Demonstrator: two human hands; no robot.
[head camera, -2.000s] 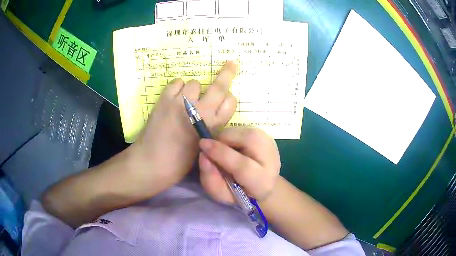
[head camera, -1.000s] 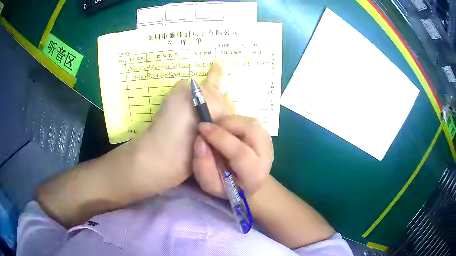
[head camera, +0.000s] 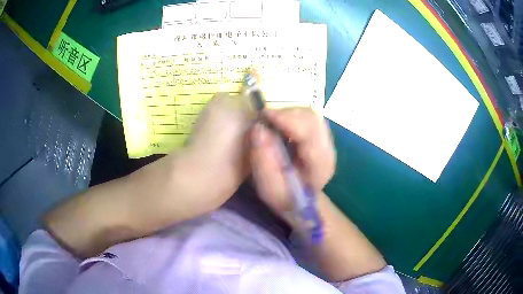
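Observation:
The yellow form (head camera: 172, 103) with Chinese print and a ruled table lies on the green table in front of me. My left hand (head camera: 221, 138) rests on its lower middle, holding nothing that shows; its fingers are blurred and partly behind the pen. My right hand (head camera: 295, 155) holds the pen (head camera: 295, 186) with the blue cap end down to the right. The pen is blurred, its tip over the upper middle rows; I cannot tell if it touches. A white boxed sheet (head camera: 212, 12) sticks out from under the form's top edge.
A blank-looking white sheet (head camera: 401, 97) lies to the right on the green table (head camera: 367, 212). A green label (head camera: 74, 56) is at the left edge. A dark object (head camera: 114, 3) is cut off at the top left. Ribbed trays (head camera: 487, 252) stand at the lower right.
The pen and my right hand have moved to the right and up over the form, with the pen tip now near the upper middle rows. The left hand stays on the form.

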